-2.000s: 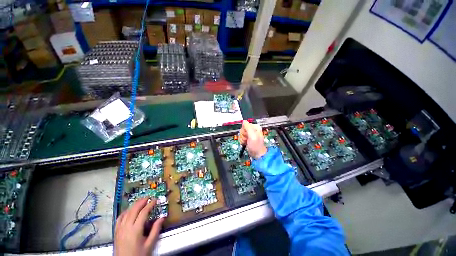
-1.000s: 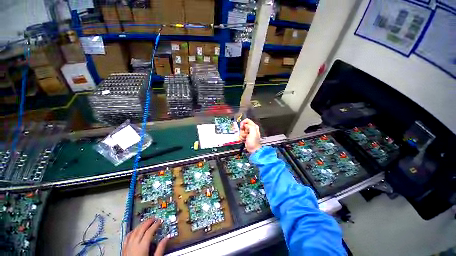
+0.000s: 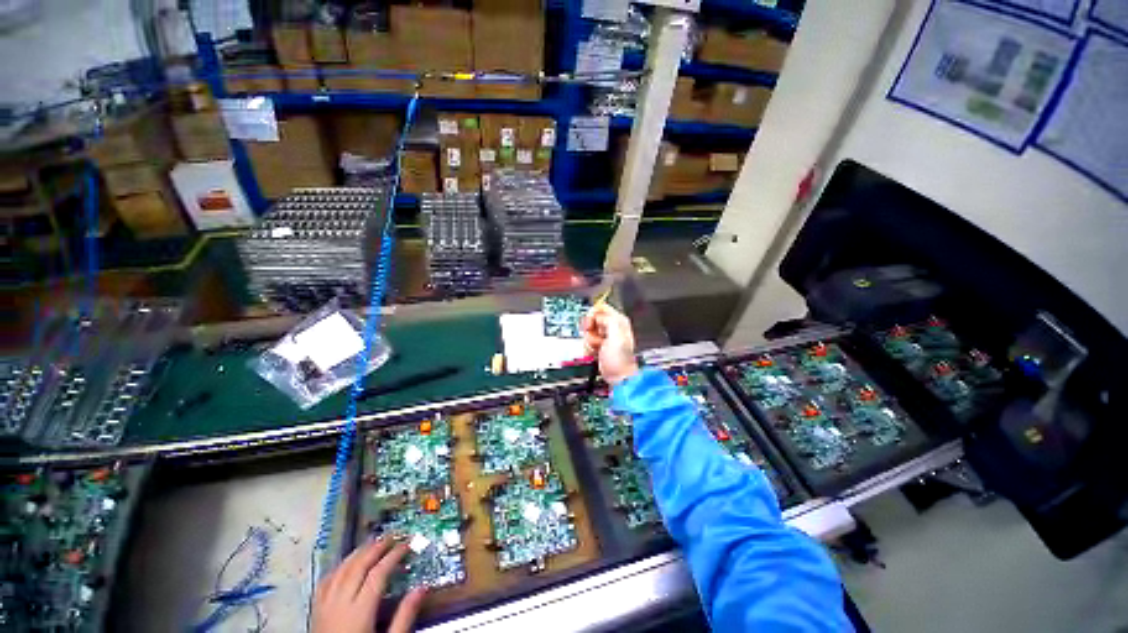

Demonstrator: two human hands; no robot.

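My right hand [image 3: 610,343] is a fist over the second carrier [image 3: 615,532], above its left boards. A short dark stick shows just below the fist, apparently a thin hand tool; most of it is hidden. My left hand [image 3: 367,591] is spread at the front left corner of the brown carrier [image 3: 470,495], its fingertips at the edge of the front left circuit board [image 3: 427,544]. That carrier holds several green boards with orange and white parts. My right forearm covers part of the second carrier's boards.
More carriers with boards lie right [image 3: 826,402] and far left [image 3: 62,544]. A front metal rail [image 3: 581,600] runs below. A coiled blue cord [image 3: 371,315] hangs across the view. Behind are a plastic bag [image 3: 324,355], white paper [image 3: 534,343] and a sample board [image 3: 565,315]. A black machine hood [image 3: 854,223] stands right.
The view has tilted up and shifted, moving the line lower, then right in the picture. My right fist stays over the second carrier. My left hand remains at the brown carrier's front left corner.
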